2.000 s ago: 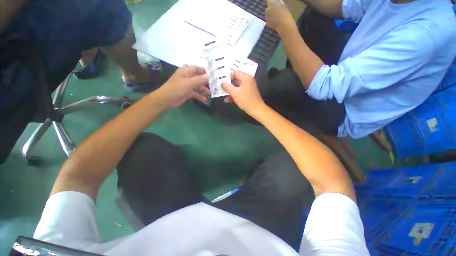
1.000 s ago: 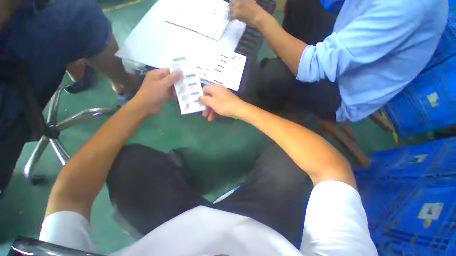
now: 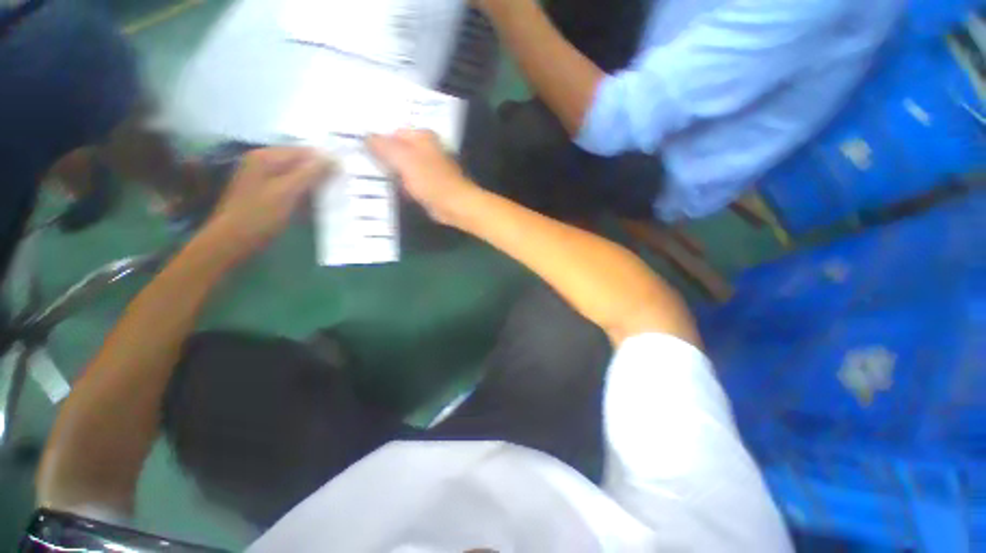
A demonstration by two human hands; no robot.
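Note:
A folded leaflet (image 3: 358, 216), a narrow white strip with short dark marks, hangs above the green floor between my hands. My left hand (image 3: 270, 192) holds its upper left edge. My right hand (image 3: 416, 167) is at its upper right edge, fingers on the paper. Another white printed sheet (image 3: 441, 113) lies just beyond my right hand. A large pale backing sheet (image 3: 232, 86) lies under the papers, with further printed sheets (image 3: 346, 24) on it. The frame is blurred, so fingertips and creases are unclear.
A person in a light blue sleeve (image 3: 649, 103) sits at the right, a forearm reaching toward the papers. Blue crates (image 3: 854, 313) stand at the right. A dark ribbed crate (image 3: 471, 54) shows under the papers. Chair legs (image 3: 87, 292) and another person's legs are at the left.
The view has shifted, so hands and papers sit further left in the picture. The leaflet now hangs lower between my hands, and my right hand has moved up to its upper part.

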